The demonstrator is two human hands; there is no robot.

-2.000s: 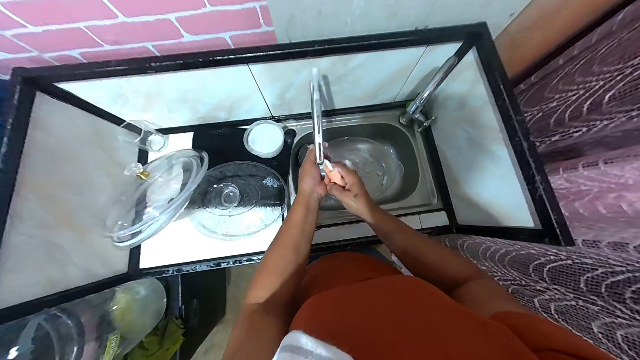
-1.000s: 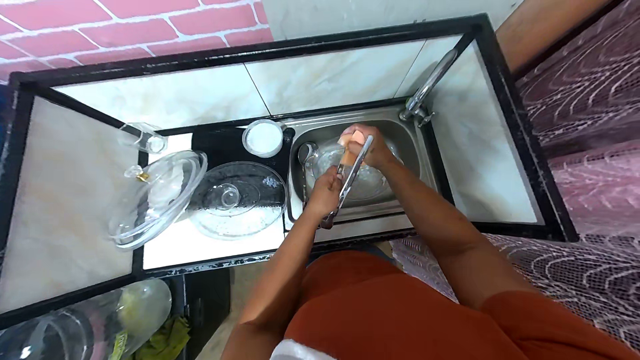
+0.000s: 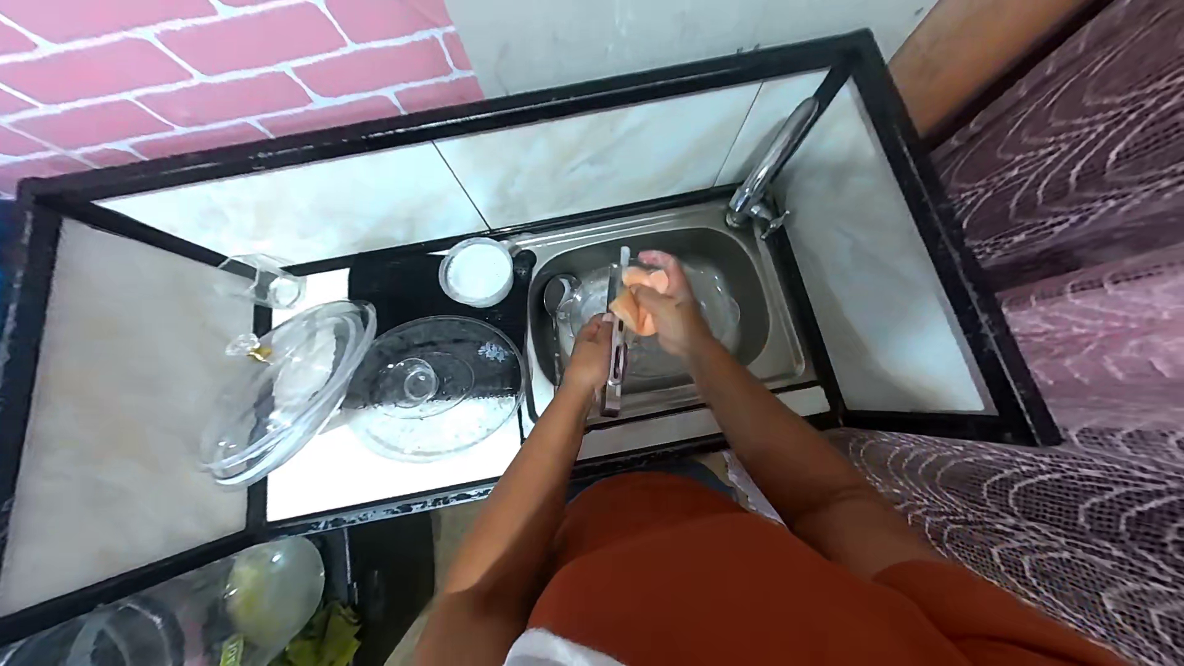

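Over the sink basin, my left hand (image 3: 592, 353) grips a long, narrow metal utensil (image 3: 614, 375), whose kind I cannot make out, near its middle. My right hand (image 3: 675, 310) is closed on an orange sponge or cloth (image 3: 638, 301), which touches the upper part of the utensil. Below both hands, a clear dish (image 3: 721, 301) lies in the stainless steel sink (image 3: 782, 324). A metal ladle or large spoon (image 3: 558, 294) rests at the basin's left side.
Left of the sink stand a round tub of white contents (image 3: 476, 272), a clear round glass plate or lid (image 3: 435, 388), a tilted clear lid (image 3: 291, 388) and a clear cup (image 3: 268, 282). The faucet (image 3: 763, 176) rises at the back right corner. A black frame (image 3: 462, 111) surrounds the counter.
The utensil was slanted one second ago and is now nearly upright in the view. My right hand has moved down and left with the sponge or cloth.
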